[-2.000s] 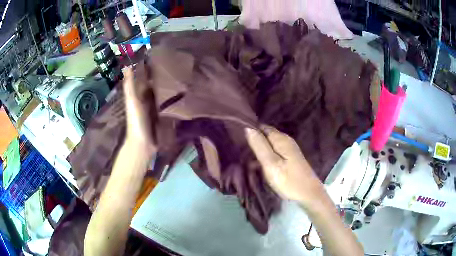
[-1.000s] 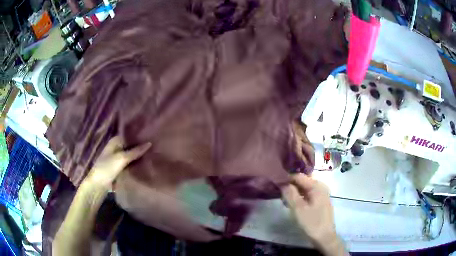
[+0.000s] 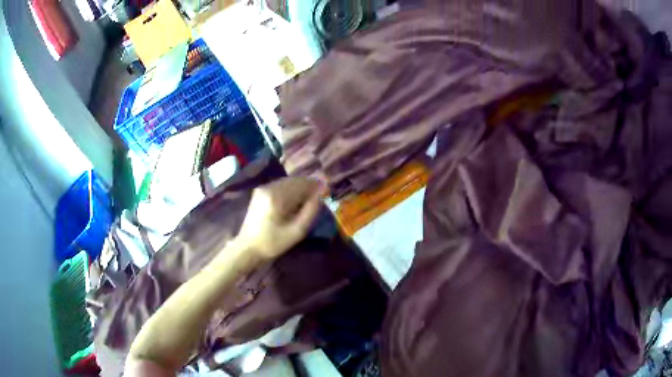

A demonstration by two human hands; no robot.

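Observation:
The brown-purple garment body [image 3: 471, 294] lies in loose folds over the table and fills the right half of the view. Part of it [image 3: 413, 81] spreads to the upper middle. My left hand [image 3: 284, 213] is by the table's left edge, over a second heap of the same cloth [image 3: 280, 294] that hangs lower down. Its fingers are curled; whether they pinch any cloth does not show clearly. My right hand is out of the picture.
An orange-yellow strip [image 3: 383, 197] lies flat on the pale table [image 3: 390, 239], partly under the garment. A blue crate [image 3: 184, 103] stands at the upper left, another blue crate [image 3: 82, 213] at the far left, above a green basket [image 3: 70, 309]. Papers and scraps lie beside the lower cloth.
The view has swung left and down, so the sewing machine and pink holder are out of the picture. My left hand has come off the garment's front part. My right hand has left the view.

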